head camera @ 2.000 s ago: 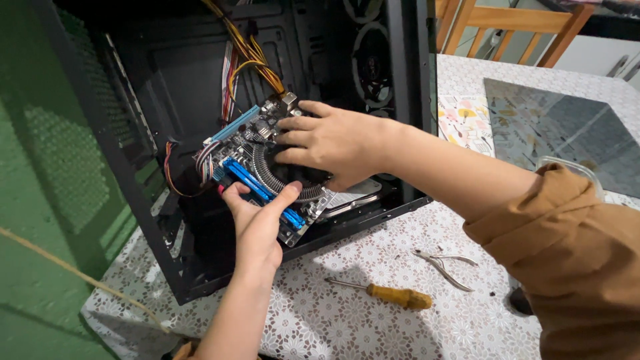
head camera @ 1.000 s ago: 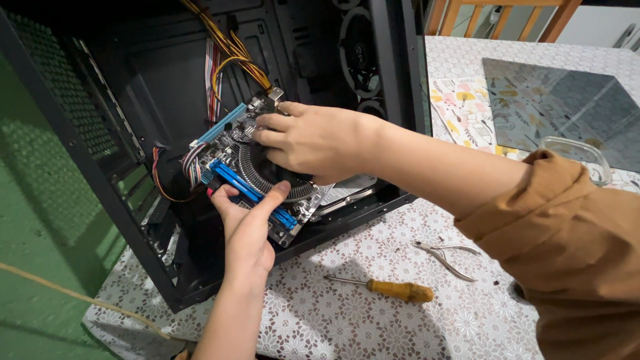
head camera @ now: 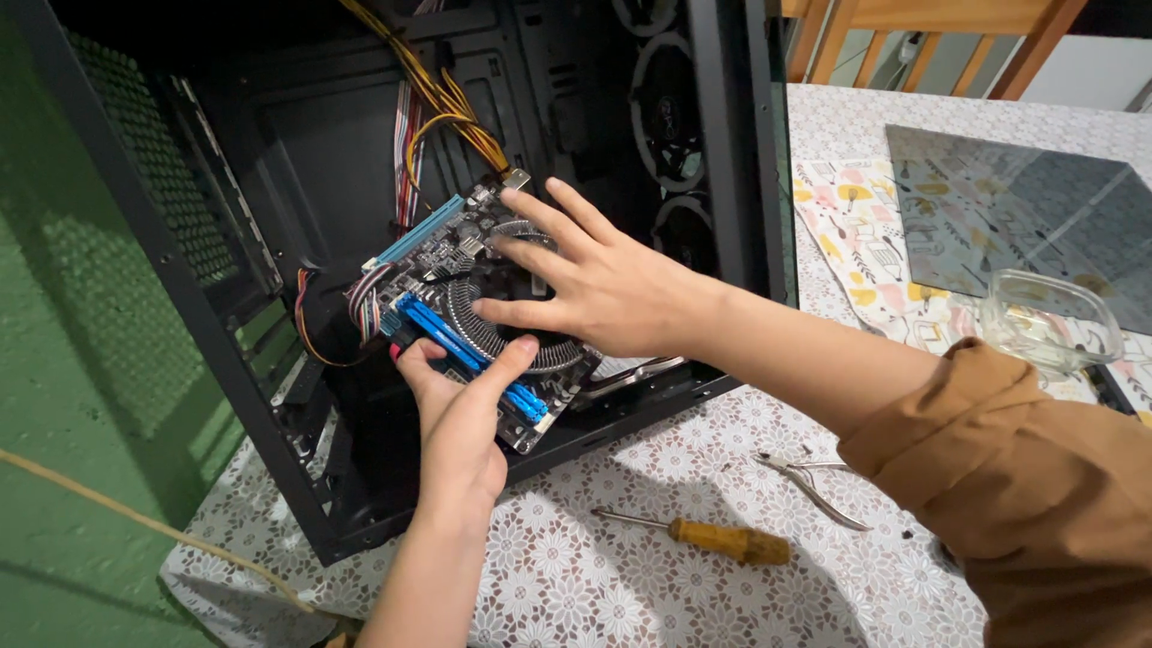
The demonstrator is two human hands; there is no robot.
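A motherboard (head camera: 531, 432) is tilted inside a black computer case (head camera: 297, 504). My left hand (head camera: 459, 414) grips its lower left edge, the thumb over the blue memory slots (head camera: 441, 333). Over the round CPU cooler (head camera: 468, 315) my right hand (head camera: 594, 279) is spread, its fingers apart; whether the fingertips touch the cooler or board, I cannot tell. Yellow power wires (head camera: 459, 117) run down to the board's upper corner, and a bundle of multicoloured wires (head camera: 364, 297) reaches its left side.
On the lace-patterned tablecloth (head camera: 558, 576) lie a screwdriver (head camera: 729, 540) and metal nippers (head camera: 814, 490). To the right are a dark glass panel (head camera: 1008, 207), a clear plastic container (head camera: 1048, 324) and a patterned cloth (head camera: 846, 216). Case fans (head camera: 670, 117) line the case's right side.
The fingers of my right hand have spread apart over the cooler; earlier they were bent closer together on the board. My left hand keeps its hold on the motherboard.
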